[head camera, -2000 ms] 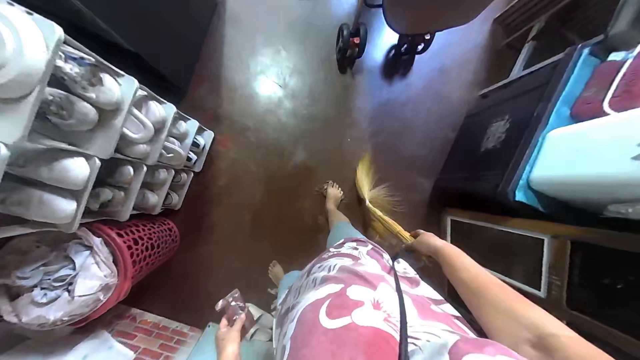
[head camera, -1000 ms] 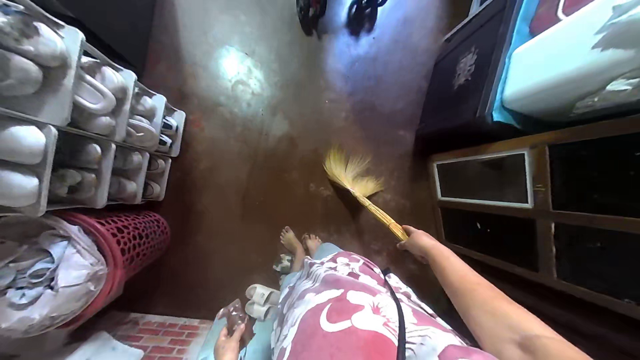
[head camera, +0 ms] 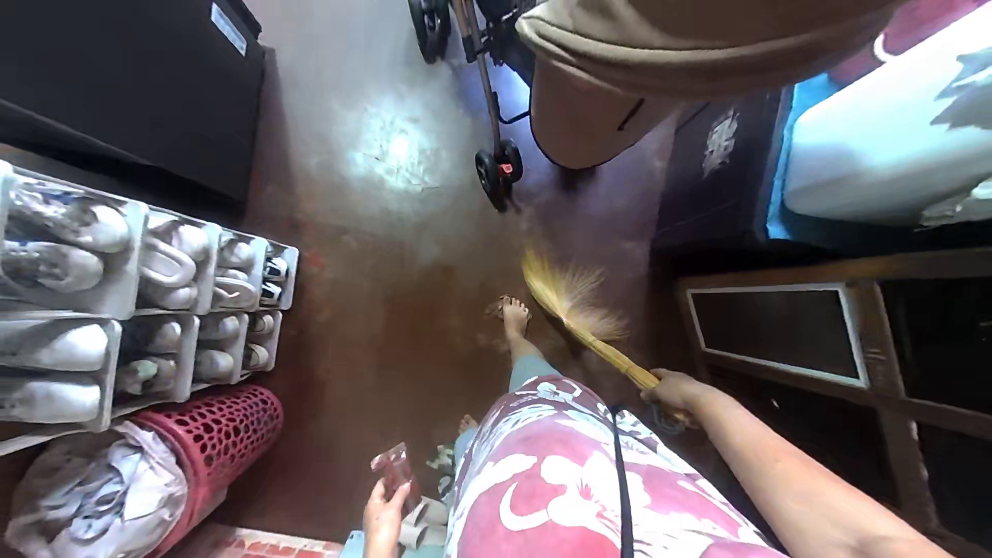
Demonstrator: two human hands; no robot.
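Observation:
My right hand point(head camera: 678, 397) is closed around the handle of a yellow soft-fiber broom point(head camera: 612, 356), at the lower right of the head view. The broom's bristles fan out over the dark, glossy floor, just right of my forward foot point(head camera: 515, 316). Down at the lower left, my left hand point(head camera: 385, 511) grips a small clear-and-reddish plastic packet point(head camera: 397, 469) between thumb and fingers. Pale slippers point(head camera: 422, 523) lie beside and partly behind that hand.
Shoe racks point(head camera: 139, 263) and a pink perforated basket point(head camera: 225, 434) of cloth line the left. A stroller wheel point(head camera: 497, 169) and a person's leg point(head camera: 593, 108) stand ahead. On the right are a dark storage box point(head camera: 717, 163) and a wooden cabinet point(head camera: 872, 341).
The person in brown shorts now shows at the top, beside the stroller. My foot is further forward than one second ago. Both hands keep their hold. The view has shifted.

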